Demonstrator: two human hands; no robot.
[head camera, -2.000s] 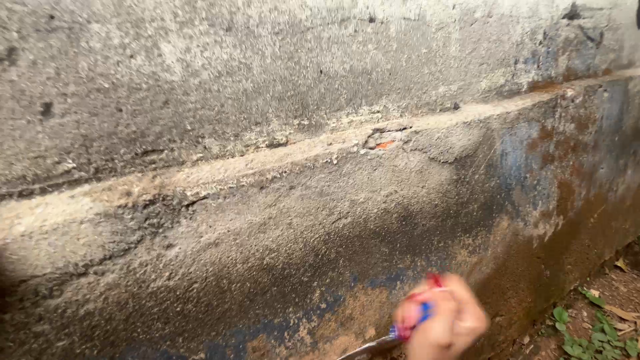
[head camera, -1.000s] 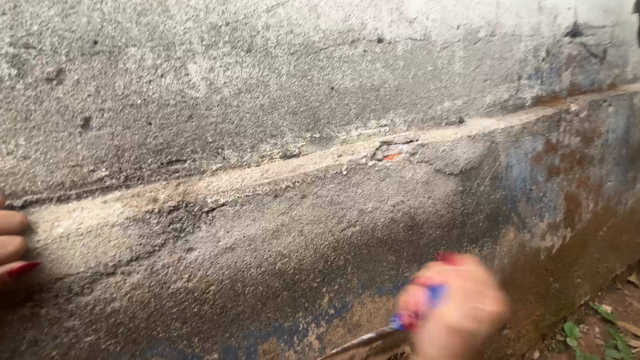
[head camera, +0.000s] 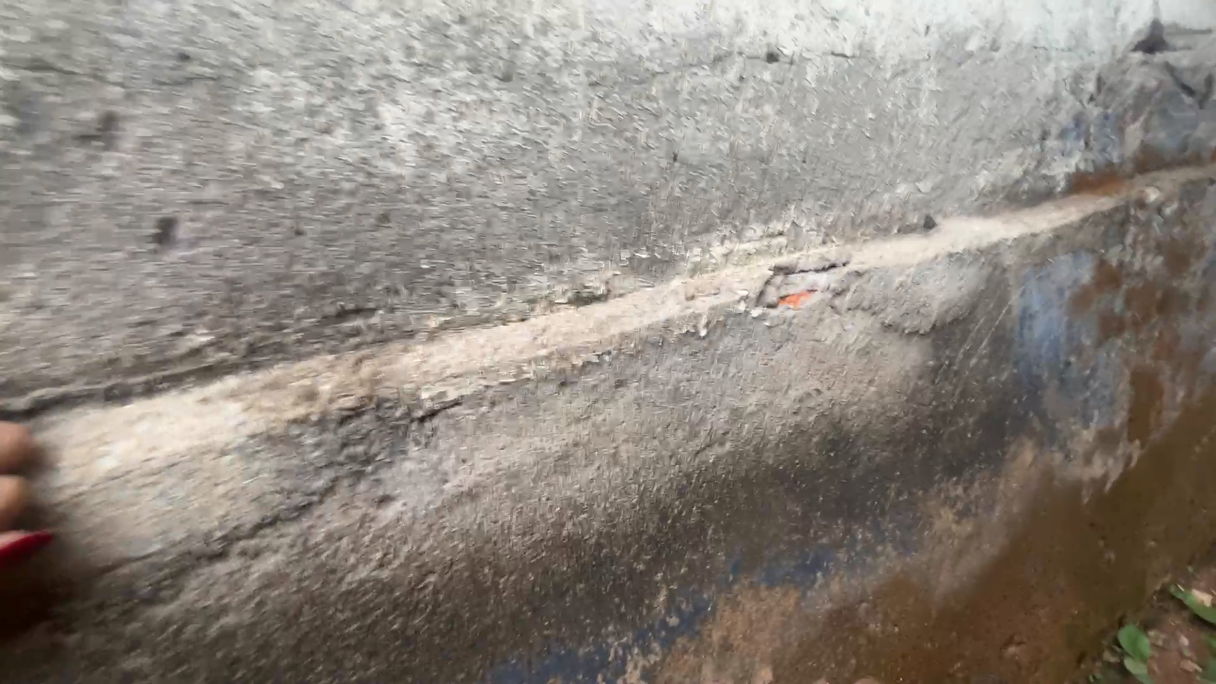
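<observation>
Part of my left hand shows at the left edge, its fingertips beside the pale ledge of a weathered cement wall. One nail is painted red. Whether those fingers hold anything is hidden beyond the frame. My right hand is out of view, and so is the tool with the blue and red handle seen in it earlier. Along the wall runs the rough ledge, with a chipped spot showing orange-red near its edge. The picture is blurred.
Cracks run through the plaster below the ledge at the left. Blue paint traces and brown stains mark the wall on the right. Green leaves and soil lie at the wall's foot, bottom right.
My right hand, with its blue and red handled tool, was at the lower right a second ago and has left the view. My left hand came into view at the left edge after the first frame.
</observation>
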